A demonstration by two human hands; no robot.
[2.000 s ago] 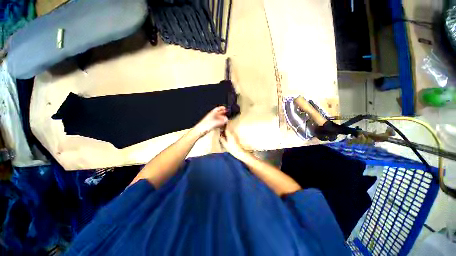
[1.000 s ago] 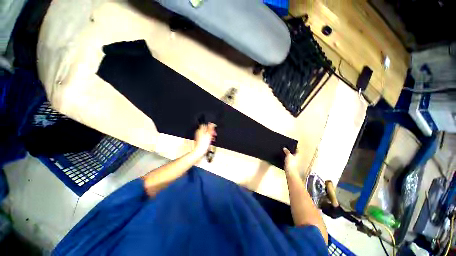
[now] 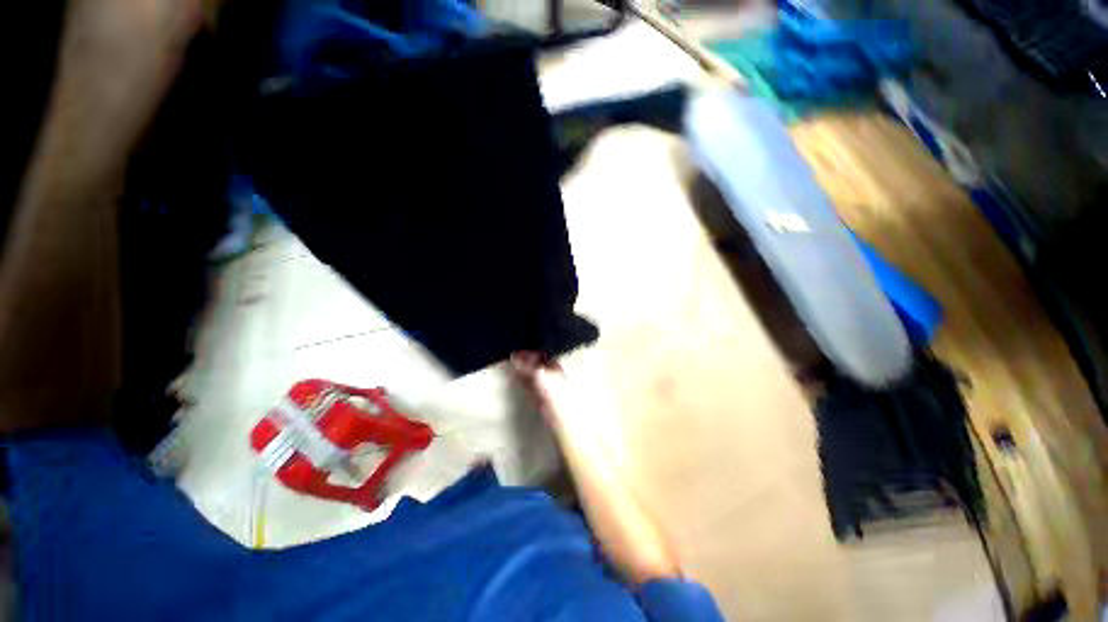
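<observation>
The black trousers [image 3: 425, 207] hang spread out at the upper middle, beside the rounded end of the pressing table [image 3: 680, 401]. My right hand [image 3: 531, 362] is closed on their lower end, near the table's left edge. My left arm is raised at the far left. My left hand [image 3: 152, 30] is blurred and partly cut off by the top edge, against dark cloth, so its grip cannot be made out.
A red stool [image 3: 340, 440] stands on the pale floor at lower left. The grey sleeve board [image 3: 802, 237] rises over the table's far side. Black hangers [image 3: 899, 444] lie in a stack below it. A wooden surface [image 3: 972, 328] lies behind. Dark garments [image 3: 182, 243] hang at left.
The view has swung left. The trousers have gone from lying flat on the table to hanging off it. My left hand has risen to the upper left, and the iron is out of view.
</observation>
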